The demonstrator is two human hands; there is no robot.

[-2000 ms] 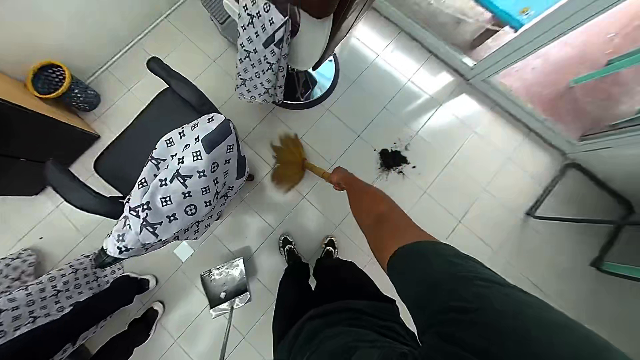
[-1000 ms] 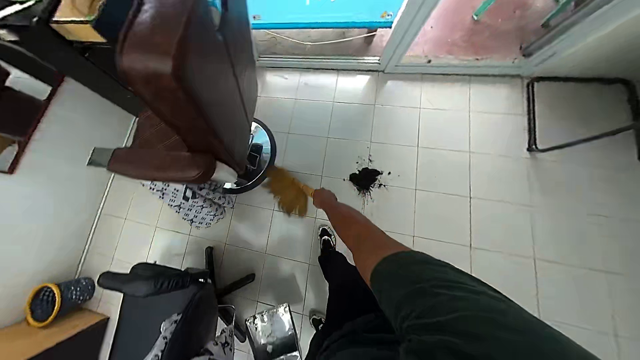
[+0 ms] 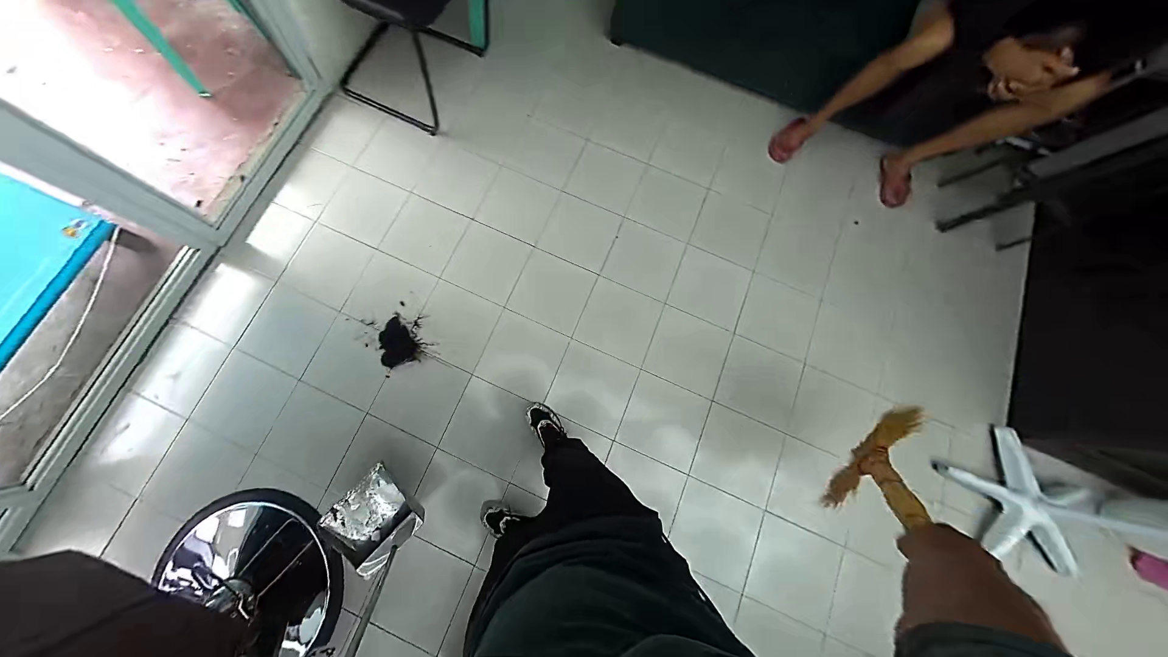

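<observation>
At the lower right, my right hand (image 3: pixel 926 538) is closed on the handle of a straw broom (image 3: pixel 876 452), whose bristles are just above the tiled floor or on it; which, I cannot tell. A pile of dark hair clippings or similar debris (image 3: pixel 399 342) lies left of centre on the tiles, with loose bits around it. Below that pile stands a metal dustpan (image 3: pixel 367 511) with a long thin handle running down out of view. My left hand does not show. My feet in black and white shoes are between the pile and the broom.
A round chrome chair base (image 3: pixel 246 575) is at the lower left. Glass doors with a grey frame (image 3: pixel 214 233) line the left side. A black-framed chair (image 3: pixel 392 73) stands at the top. A seated person (image 3: pixel 967 91) in red shoes is at upper right, above a white star-shaped chair base (image 3: pixel 1027 502).
The view has turned strongly to the right. The broom, earlier beside the round chair base, is now near the white star-shaped base, still in my right hand. The dark pile remains on the floor.
</observation>
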